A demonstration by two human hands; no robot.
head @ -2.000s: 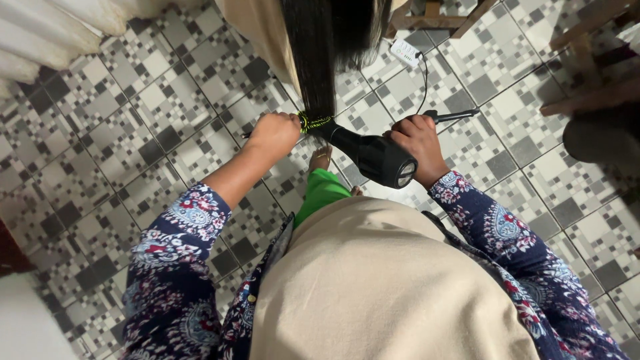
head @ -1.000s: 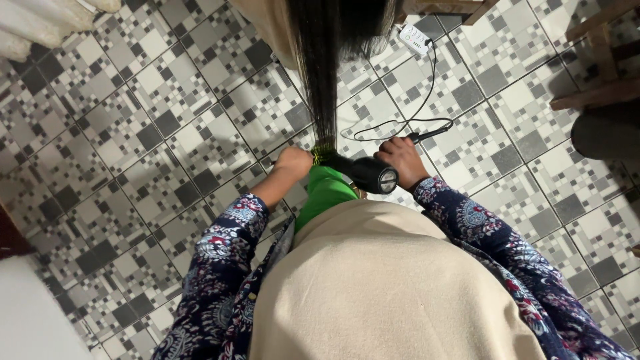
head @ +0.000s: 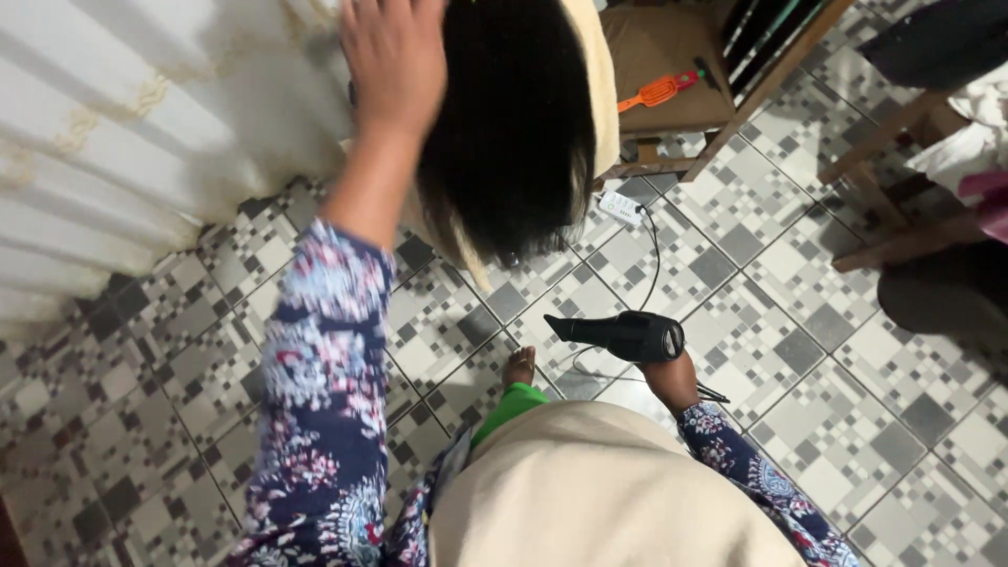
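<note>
A black hair dryer (head: 630,335) with a nozzle pointing left is gripped by my right hand (head: 669,378), its cord trailing over the floor. Up at the top edge, my left hand (head: 398,67) lies beside the long dark hair (head: 512,118) of a person in front of me. The fingers of that hand are partly cut off by the frame, and whether they hold a brush cannot be seen. The hair hangs down over a beige cape (head: 602,87), away from the dryer.
A wooden chair with a brown seat (head: 665,47) bears an orange hairbrush (head: 657,92). A white power strip (head: 622,207) lies on the tiled floor (head: 819,331). White curtains (head: 118,118) hang at the left, and wooden furniture (head: 898,236) stands at the right.
My left hand has moved up from the ends of the hair to the top of the view. The dryer in my right hand is now apart from the hair, which hangs loose.
</note>
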